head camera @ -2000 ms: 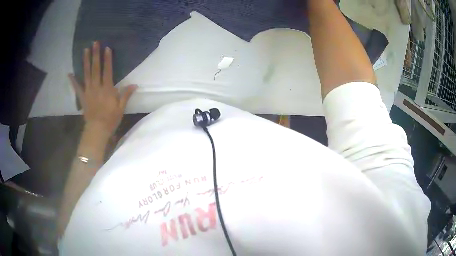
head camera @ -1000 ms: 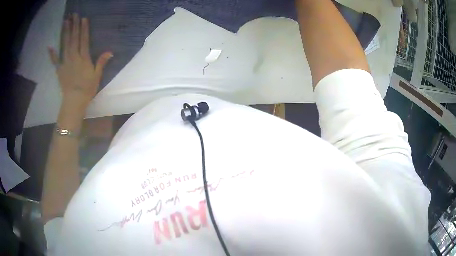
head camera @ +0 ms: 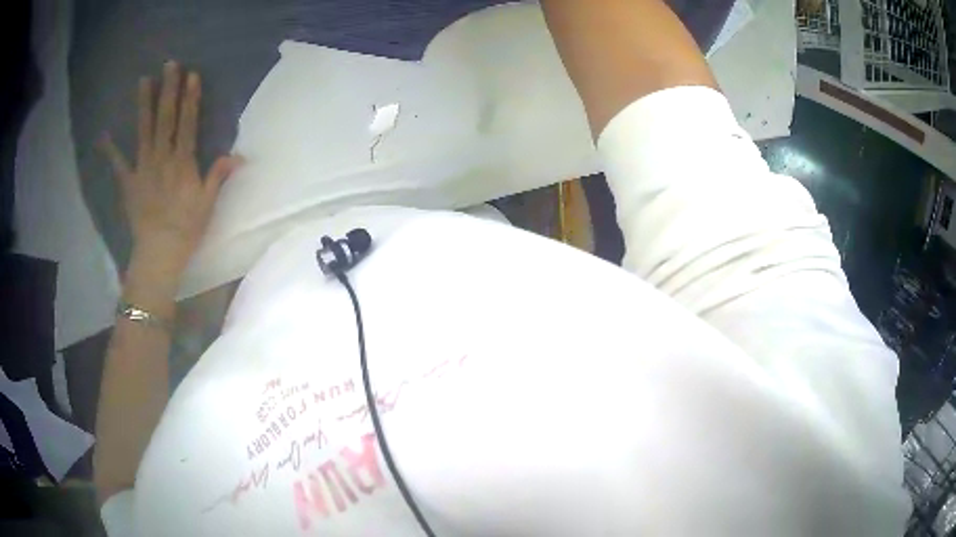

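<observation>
A dark grey-blue fabric panel lies flat across the top of the view, with a pointed corner and curved edges. My left hand lies flat, palm down, on the panel's left part, fingers apart and holding nothing. My right forearm reaches over the panel, and my right hand is cut off by the top edge. Off-white underlay paper shows below the fabric's edge. A small white scrap lies on this paper with a thin dark thread beside it.
White paper pieces and dark cloth are at the far left. A brown and yellow piece shows below the table's near edge. White wire racks stand at the upper right above green flooring.
The view has shifted, so the scrap and paper sit further left. My left hand has moved from the fabric's lower left edge further onto the panel. My right arm stays stretched over the fabric.
</observation>
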